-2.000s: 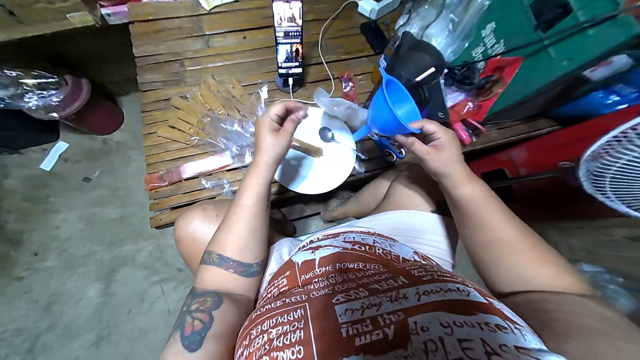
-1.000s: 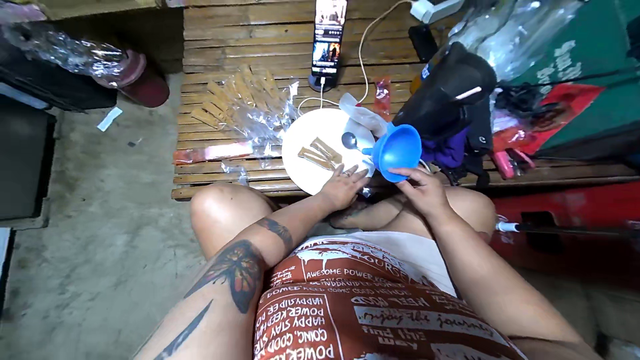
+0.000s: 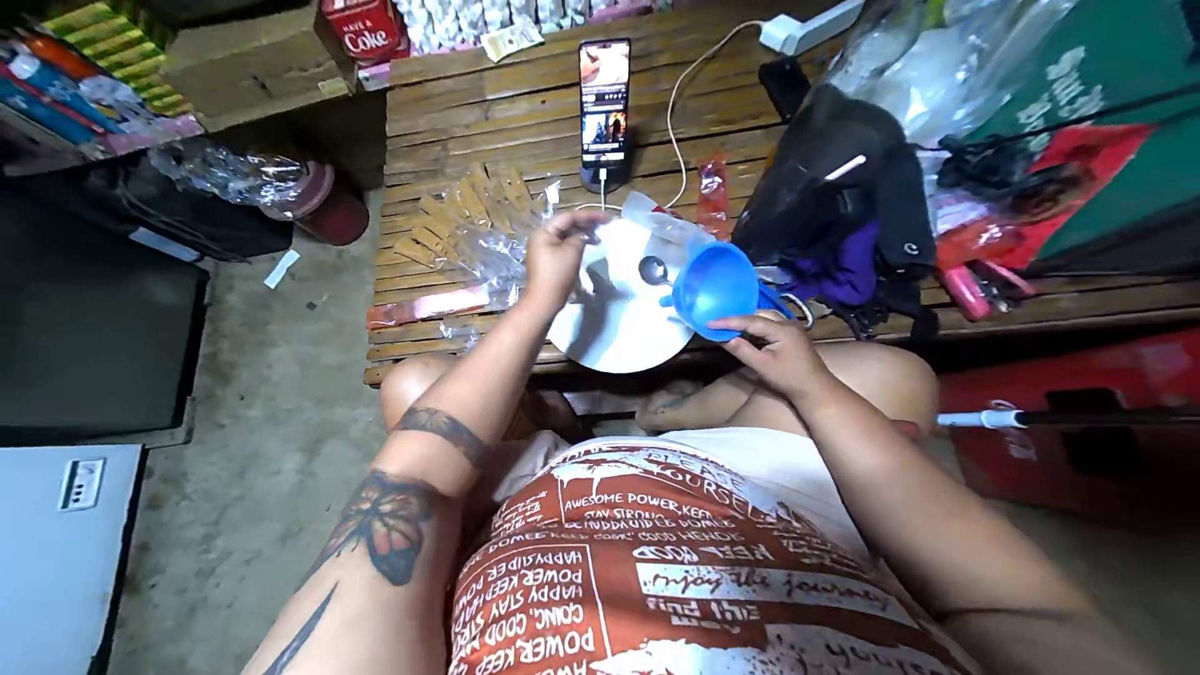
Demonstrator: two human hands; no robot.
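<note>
My right hand (image 3: 769, 352) holds the rim of a blue plastic funnel (image 3: 716, 292) over the right side of a round white plate (image 3: 623, 342). My left hand (image 3: 560, 258) is raised at the plate's upper left edge, fingers bent; whether it holds something is unclear. A metal spoon (image 3: 653, 271) lies on the plate beside the funnel. Clear plastic (image 3: 670, 225) lies at the plate's upper edge. Left of my left hand, narrow plastic packets with brown contents (image 3: 478, 206) are fanned out on the slatted table.
A phone (image 3: 605, 112) stands behind the plate with a white cable (image 3: 677, 122) plugged in. A black bag (image 3: 825, 178) and purple cloth (image 3: 848, 267) lie to the right. A red packet (image 3: 712, 197) is behind the funnel. A dark red bin (image 3: 333, 206) stands on the floor at left.
My left hand has moved from the lower part of the plate to its upper left edge. The brown packets seen on the plate earlier no longer show there. My right hand keeps hold of the funnel.
</note>
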